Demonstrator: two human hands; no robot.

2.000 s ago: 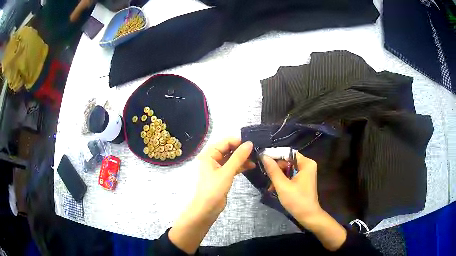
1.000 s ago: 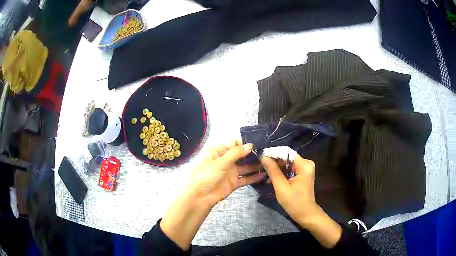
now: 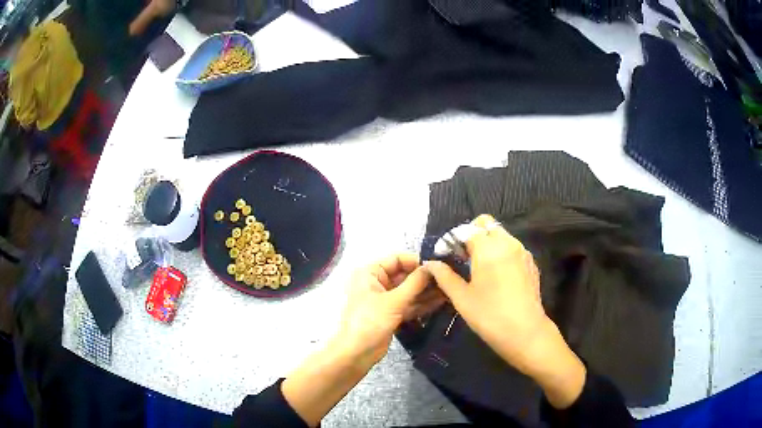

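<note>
The dark trousers (image 3: 610,284) lie bunched at the right, pinstriped inner side up. My left hand (image 3: 393,292) pinches their dark edge at the trousers' left side. My right hand (image 3: 501,284) meets it there, thumb tip close to the left fingertips. A white wrap (image 3: 452,241) shows at the right fingers. A short pale strand (image 3: 452,323) hangs below the hands, and a small pale stitch mark (image 3: 438,359) shows lower on the cloth. No needle can be made out, and what sits between the fingertips is hidden.
A black round dish (image 3: 313,196) with gold buttons (image 3: 257,255) is left of my hands. Further left are a white jar (image 3: 180,224), red tin (image 3: 166,294) and phone (image 3: 99,292). Behind lie a button bowl (image 3: 196,75), black garment (image 3: 276,104) and navy panel (image 3: 673,138). A person's hand (image 3: 150,12) shows top left.
The view has shifted, so the table things sit lower. My right hand has turned over, its back now up. My left fingers have closed in, and the trousers' edge is folded differently, showing a pale stitch mark.
</note>
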